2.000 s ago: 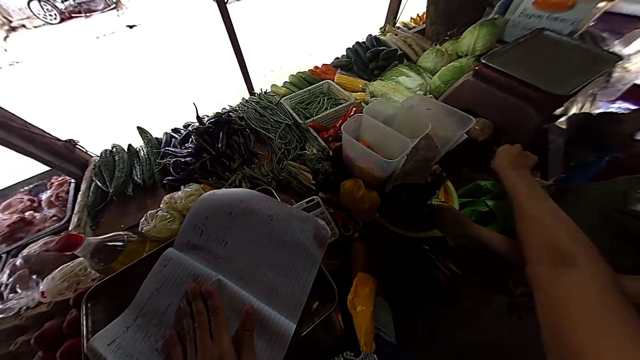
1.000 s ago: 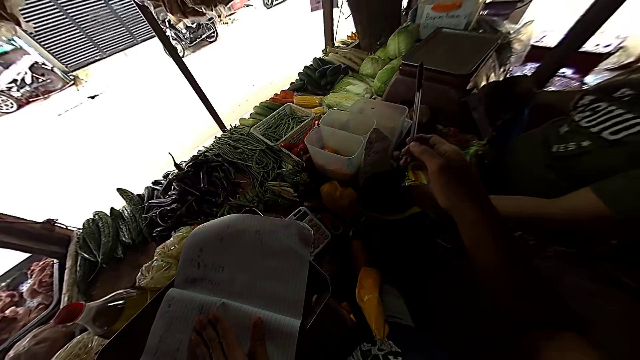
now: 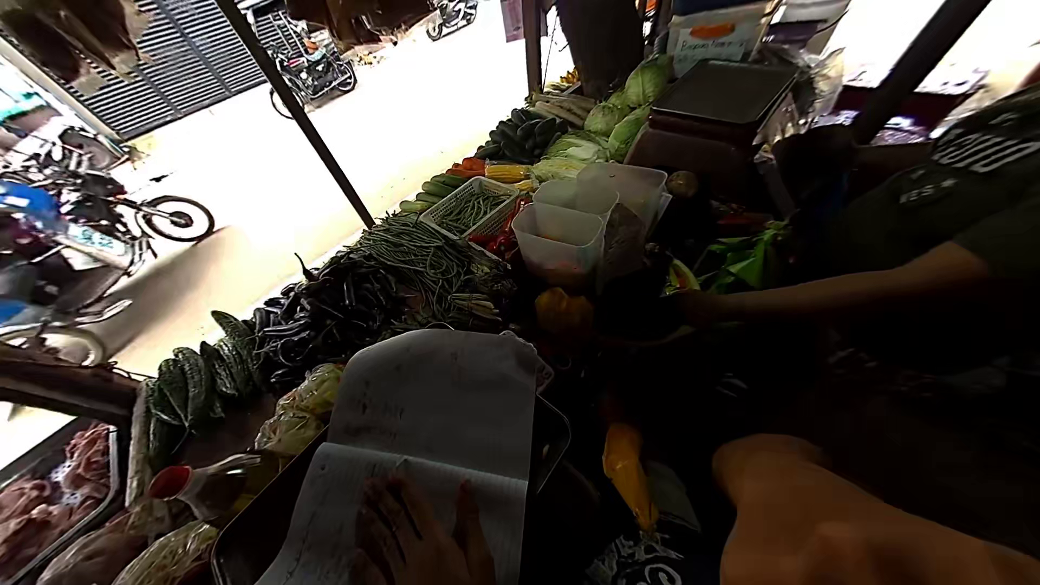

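My left hand lies with its fingers apart on the lower page of an open lined notebook. Handwriting shows on both pages. Under the notebook is a dark metal tray. At the lower right, my right hand is blurred and close to the camera; its fingers are not clearly visible, so its hold cannot be told. Between the two hands, a yellow plastic bag hangs above dark cloth. A clear bottle with a red cap lies left of the tray.
Eggplants, bitter gourds, string beans and cabbages line the stall. Clear plastic containers stand beyond the notebook, before a weighing scale. At right, another person's forearm reaches toward a dark basin. Raw meat fills a tray at left.
My right hand, raised near the containers with a slim dark object one second ago, is now low at the right. My left hand stays on the notebook. The view has swung right.
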